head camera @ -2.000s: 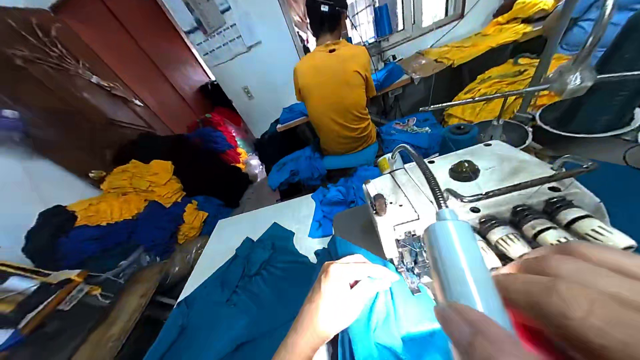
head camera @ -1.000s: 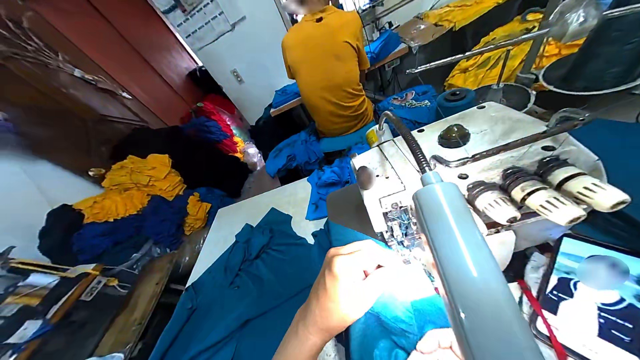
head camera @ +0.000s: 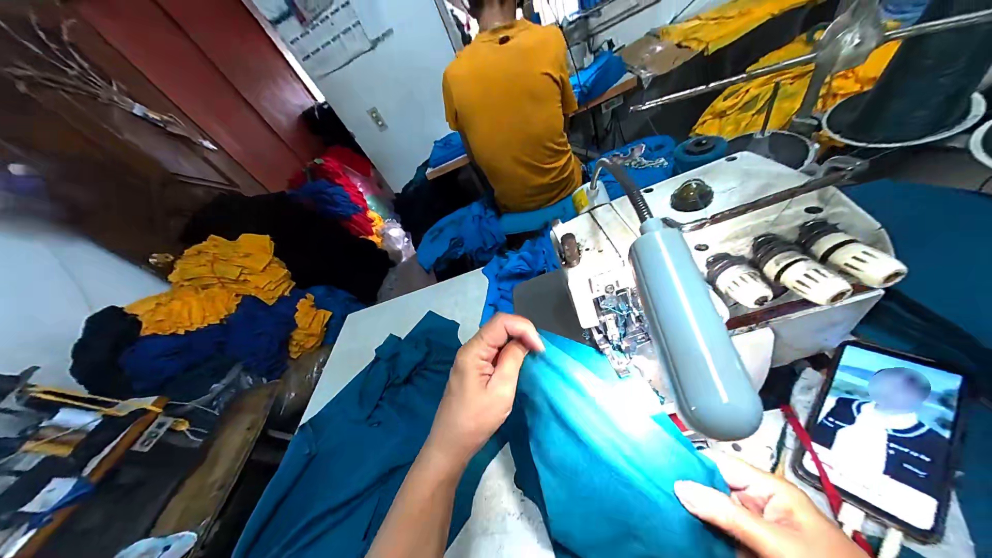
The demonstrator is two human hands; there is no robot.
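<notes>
A teal fabric piece [head camera: 604, 434] is stretched between my hands, its upper edge in front of the needle area of an overlock sewing machine [head camera: 612, 310]. My left hand [head camera: 484, 380] pinches its upper left corner between thumb and fingers. At the lower right, my right hand [head camera: 763, 504] grips the same piece by its edge. A grey-blue lamp [head camera: 694, 333] on a flexible neck lights the cloth and hides part of the machine. More teal fabric [head camera: 364, 434] lies folded on the white table at the left.
A phone [head camera: 883, 442] with a lit screen and a red cord lies at the right. Thread-tension dials [head camera: 806, 271] stick out of the machine front. Piles of yellow and blue cloth [head camera: 225, 294] lie at the left. A person in a yellow shirt [head camera: 508, 108] sits ahead, facing away.
My left hand has lifted from beside the needle area and moved left, with the cloth's corner pinched. My right hand was by the dials at first, then low beside the lamp; now it grips the cloth.
</notes>
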